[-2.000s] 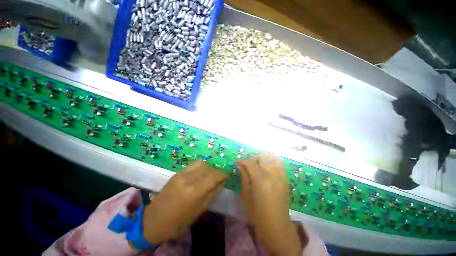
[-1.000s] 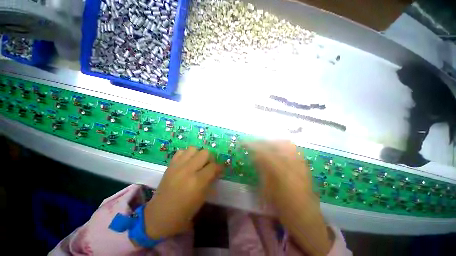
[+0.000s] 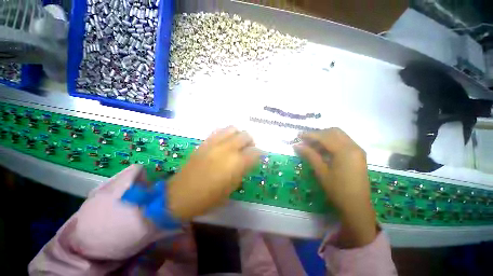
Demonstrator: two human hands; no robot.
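The green PCB panel (image 3: 273, 188), dotted with small parts, runs across the view in front of me. My left hand (image 3: 213, 170), with a bright blue band on the wrist, is over the panel's back edge, blurred; whether its fingers hold anything is hidden. My right hand (image 3: 340, 167) reaches over the panel, its fingertips at the right end of the short dark component strip and near the long dark strip (image 3: 281, 124). A third dark strip (image 3: 292, 114) lies behind. Whether my right fingers grip a piece cannot be told.
A large blue bin (image 3: 162, 59) of silver cylinders stands back left, beside a fan (image 3: 32, 27). A cream component pile (image 3: 227, 46) lies right of the bin. A black crumpled cloth or bag (image 3: 438, 118) lies at the right. A pale rail (image 3: 259, 213) edges the panel.
Both hands have moved up from the middle of the panel. My right hand has gone to the dark strips, my left to the panel's back edge. The camera view has shifted right.
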